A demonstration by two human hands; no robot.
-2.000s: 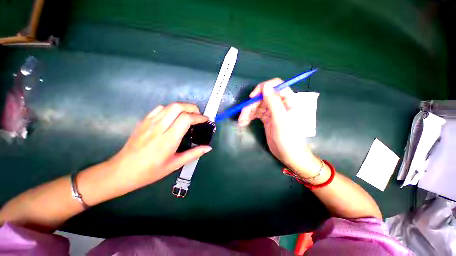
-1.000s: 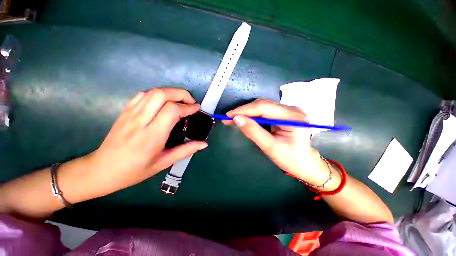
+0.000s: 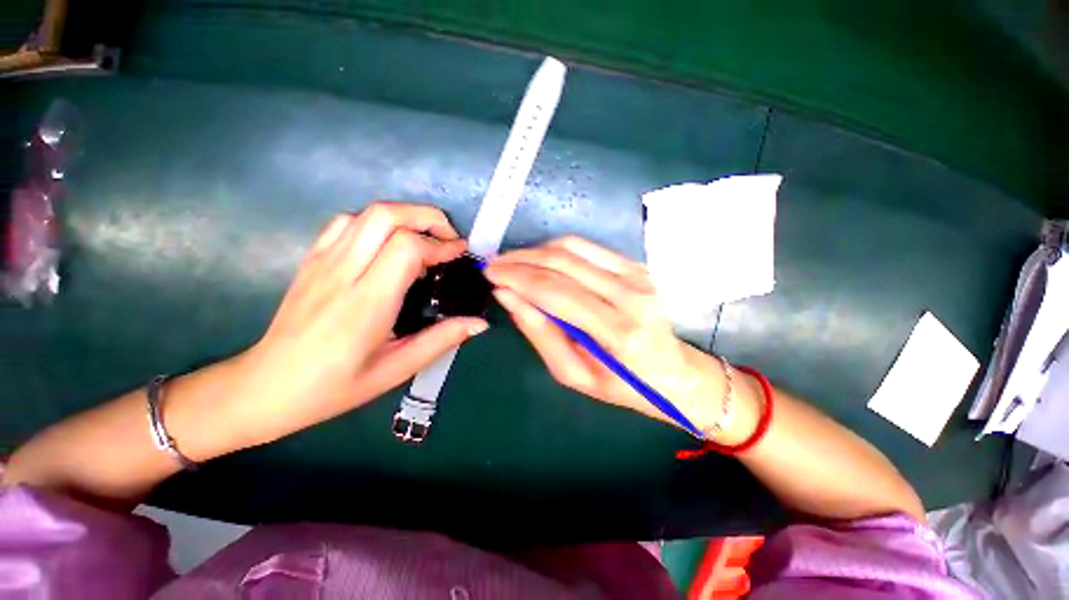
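Note:
A watch with a square black case (image 3: 458, 288) and a white strap (image 3: 517, 158) lies tilted on the dark green mat. Its silver buckle (image 3: 412, 424) points toward me. My left hand (image 3: 366, 299) grips the case from the left, thumb at its lower edge and fingers at its upper edge. My right hand (image 3: 604, 319) holds a blue stick (image 3: 627, 374) like a pen. The stick's tip is at the case's upper right corner, where the strap joins; the fingertips partly hide it. The stick's rear end lies over my right wrist.
A white cloth (image 3: 713, 239) lies beyond my right hand. A white square card (image 3: 924, 379) and papers (image 3: 1032, 340) are at the right. A clear and pinkish plastic item (image 3: 38, 217) is at the far left. A wood-edged frame (image 3: 49, 53) is upper left. A red object (image 3: 727, 567) shows below.
The right hand has moved in closer to the case, and the stick's rear end has swung down toward my wrist. The left hand keeps its grip on the case. The cloth now shows uncovered.

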